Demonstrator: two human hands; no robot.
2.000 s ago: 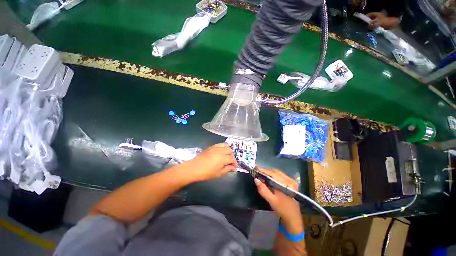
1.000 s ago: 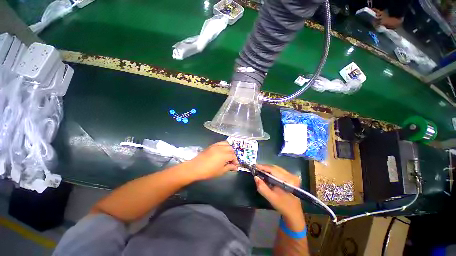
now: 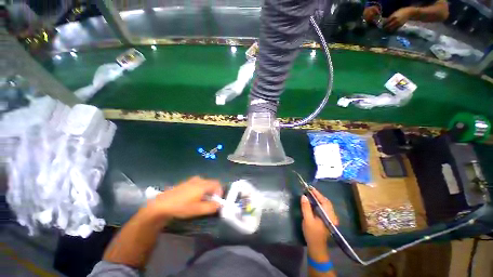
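Observation:
The open white power strip [image 3: 241, 208] lies tilted and blurred below the clear funnel, with coloured parts showing inside. My left hand [image 3: 186, 199] is left of it, fingers closed on the white cord at its edge. My right hand [image 3: 319, 216] holds the soldering iron [image 3: 327, 221], its thin metal tip pointing up and left, apart from the strip. Several small blue disc varistors [image 3: 210, 153] lie on the dark bench above my left hand. The bagged cord is partly hidden behind my left hand.
The fume hood [image 3: 261, 145] hangs above the work. Right are the blue varistor bag [image 3: 328, 161], cardboard tray [image 3: 373, 192], black station [image 3: 440, 176] and green spool [image 3: 475, 129]. Wrapped cords [image 3: 57, 162] pile left. Strips ride the green belt; another person's hands show top right.
The power strip has come out from under the hood, down and left, and tilted. My right hand and the iron have moved away from it to the right. The view has shifted.

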